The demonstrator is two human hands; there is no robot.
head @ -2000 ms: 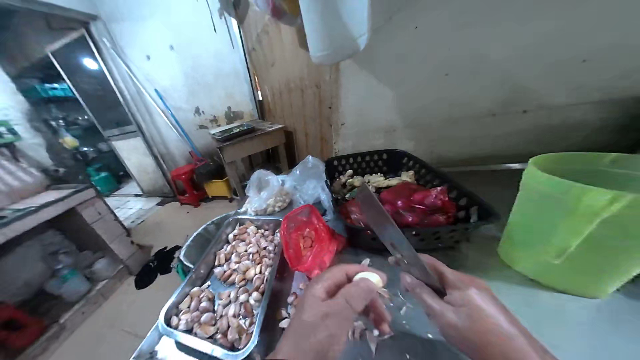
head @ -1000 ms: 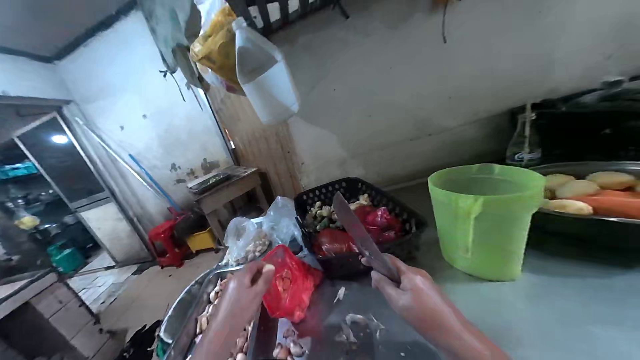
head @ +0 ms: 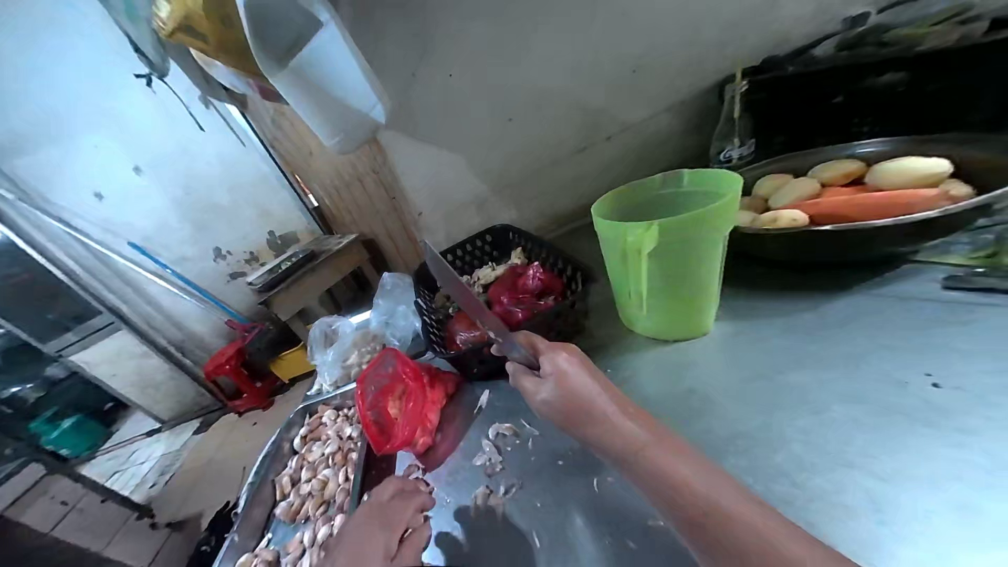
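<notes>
My right hand (head: 555,376) grips a knife (head: 472,303) by its handle, the broad metal blade pointing up and left in front of a black plastic basket (head: 579,303). Low in the view, my left hand (head: 386,524) rests beside the metal tray (head: 264,480) of garlic cloves (head: 319,465), fingers curled near a few cloves on the metal tabletop; whether it holds one cannot be told. An open red plastic bag (head: 402,402) lies between the tray and the basket. Garlic skins (head: 490,457) are scattered on the metal surface.
Behind my right forearm stands a green plastic pitcher (head: 665,260). A wide metal bowl (head: 874,220) at the right holds peeled potatoes and carrots, with a glass bottle (head: 732,130) behind it. Clear plastic bags (head: 366,339) sit beyond the tray. A white jug (head: 323,87) hangs above.
My left hand has moved from over the red bag down to beside the tray. Two seconds ago it held a pale peeled piece next to the knife. The view has turned right.
</notes>
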